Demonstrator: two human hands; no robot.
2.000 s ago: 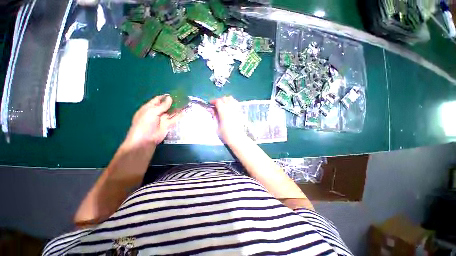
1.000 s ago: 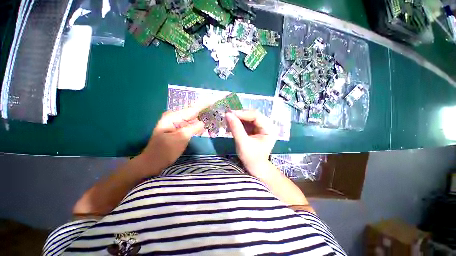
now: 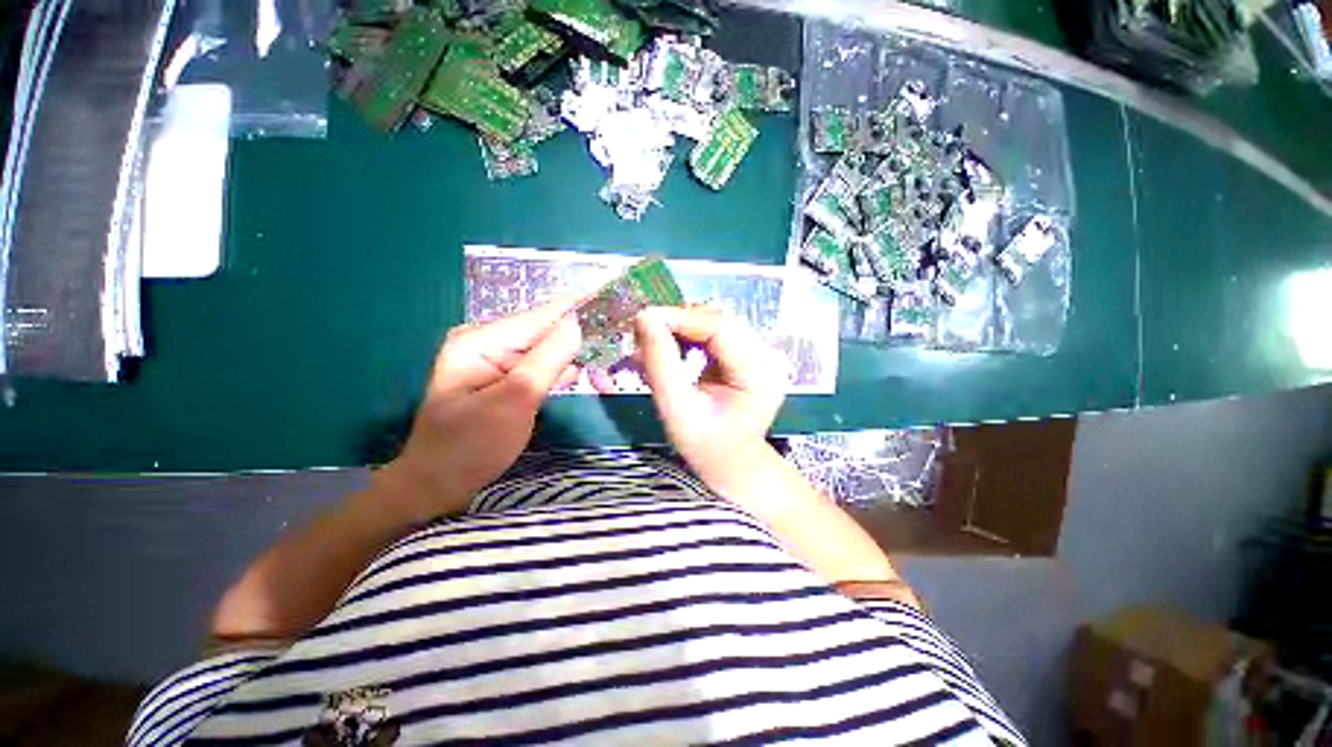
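A green circuit board (image 3: pixel 619 302) with small components on its face is tilted above the bench in front of me. My left hand (image 3: pixel 490 382) grips its left edge between thumb and fingers. My right hand (image 3: pixel 712 382) has its thumb and fingertips at the board's right part; whether they hold a tiny piece is too small to tell. A long adhesive sheet (image 3: pixel 808 333) with a grid of pieces lies flat under and behind the hands, partly covered by them and the board.
A loose heap of green boards (image 3: pixel 475 91) lies at centre back. A smaller heap (image 3: pixel 909 204) sits on clear plastic (image 3: pixel 1023 307) at right. Grey strips (image 3: pixel 81 190) and a white card (image 3: pixel 187 183) lie far left. An open carton (image 3: pixel 1008 489) stands below the edge.
Two seconds ago both hands were over the glaring sheet. They have come nearer my body, and the board now shows clearly between them. Since one second ago, only small finger shifts and a slight view shift show.
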